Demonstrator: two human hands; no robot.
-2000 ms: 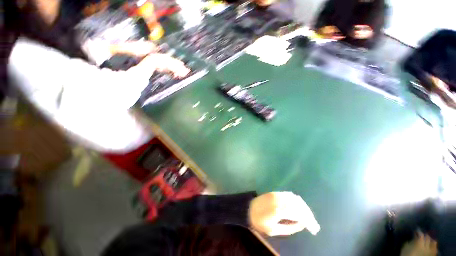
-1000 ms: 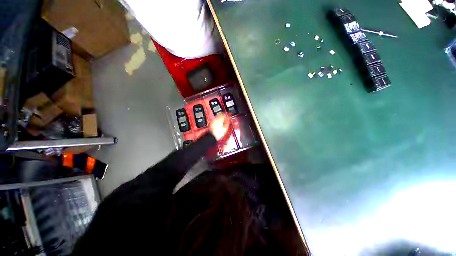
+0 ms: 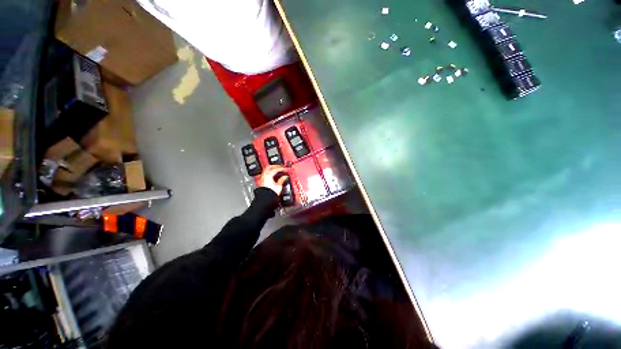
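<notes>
Below the table edge, a clear tray [image 3: 242, 185] with pockets lies over a red tray [image 3: 235, 85]. Three black devices [image 3: 274, 150] lie in its upper row; the upper pocket nearest the table holds none. My left hand [image 3: 274, 178] is over the lower row, its fingers at another black device [image 3: 287, 193]. The hand partly hides this device, and I cannot tell if the fingers grip it. My right hand is not in view.
The green table [image 3: 442, 157] carries a row of black blocks [image 3: 507, 58], a slim tool [image 3: 521, 13] and small pale pieces [image 3: 449, 78]. A white-sleeved person [image 3: 231, 34] sits beyond. Cardboard boxes [image 3: 119, 34] and a metal rail [image 3: 102, 203] are at left.
My left hand moved from above the table to the tray, then leftward within it. One device is gone from the upper row since a second ago. The view turned down to the left.
</notes>
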